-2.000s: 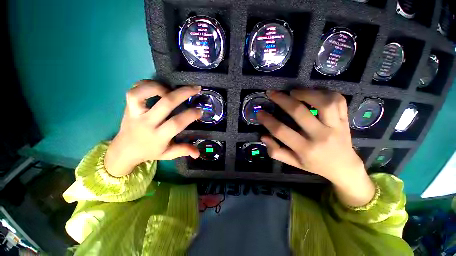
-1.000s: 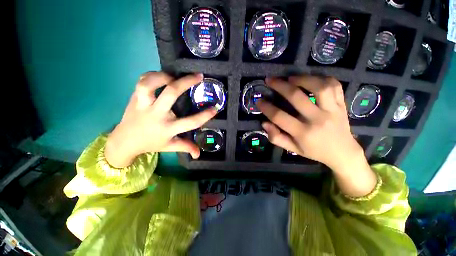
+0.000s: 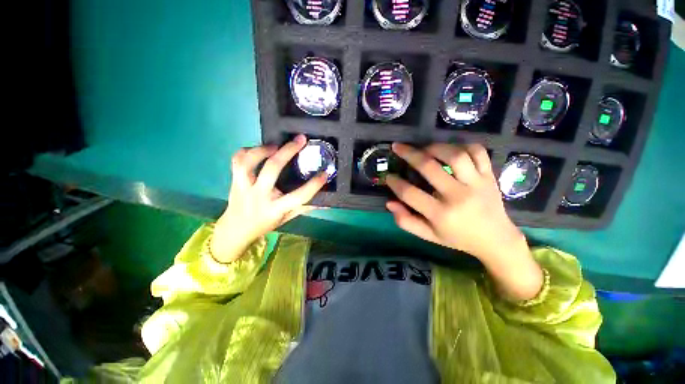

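A black foam tray (image 3: pixel 349 135) holds round smartwatches in square pockets. My left hand (image 3: pixel 259 191) is at the nearest row, with fingertips on the upper and lower right rim of the leftmost smartwatch (image 3: pixel 309 160), whose screen has a bright glare. My right hand (image 3: pixel 458 199) has fingertips at the upper and lower rim of the second smartwatch (image 3: pixel 373 166), which shows a small white block. Both watches sit in their pockets. My right hand mostly covers the third pocket, where a bit of green shows. Side buttons cannot be made out.
In the row behind, two watches (image 3: pixel 387 91) show lines of text and others (image 3: pixel 546 104) show green blocks. The far row (image 3: pixel 484 13) shows text. The tray lies on a teal mat (image 3: pixel 165 112). A white sheet (image 3: pixel 672 266) is at the right edge, and a pale label (image 3: pixel 665 9) at the top right.
Both hands have moved from the second row to the nearest row. The tray sits higher in view. The two left watches of the second row now show lines of text.
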